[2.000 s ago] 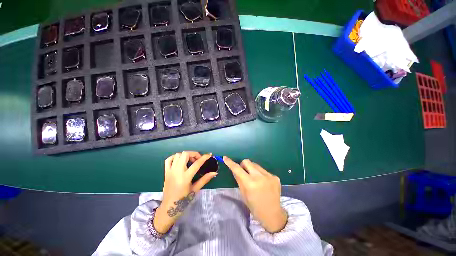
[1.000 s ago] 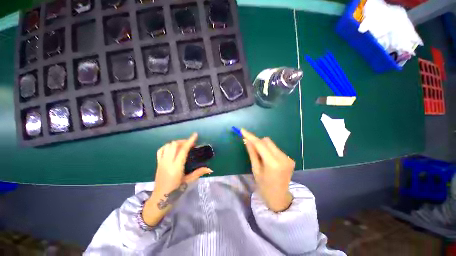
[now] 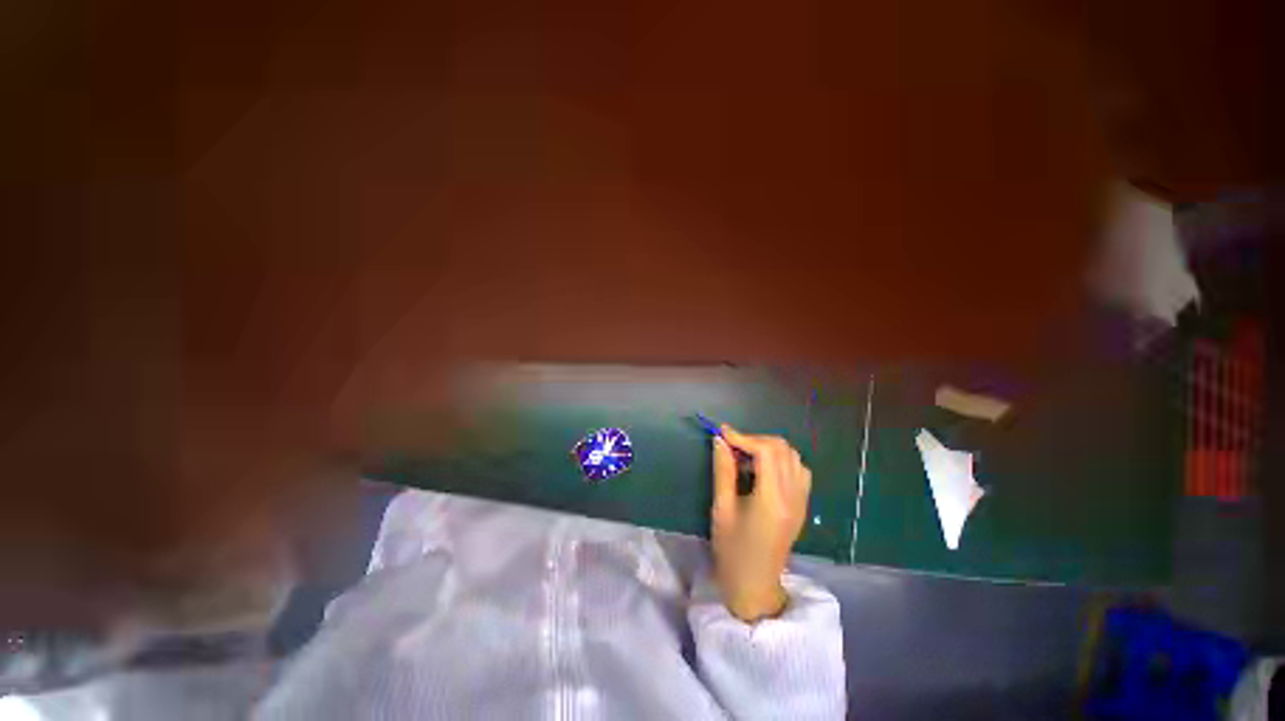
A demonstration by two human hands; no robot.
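A smartwatch body [image 3: 605, 454] lies on the green bench mat [image 3: 662, 493] near its front edge, its screen lit blue and white. My right hand [image 3: 757, 500] is to the right of the watch, apart from it, and pinches a thin blue stick [image 3: 709, 425] whose tip points up and left. My left hand cannot be seen. A large blurred dark brown-red shape covers the upper and left part of the view and hides the tray and the bottle.
A white wipe [image 3: 951, 486] lies on the mat at the right, with a pale tan blade or scraper [image 3: 972, 404] just above it. A red-orange tray [image 3: 1220, 409] is at the far right. A blue plastic object [image 3: 1163, 662] stands below the bench at the lower right.
A brown-red blur now covers the upper view. The watch has left my left hand and lies lit on the mat; my left hand is out of sight. My right hand still has the blue stick.
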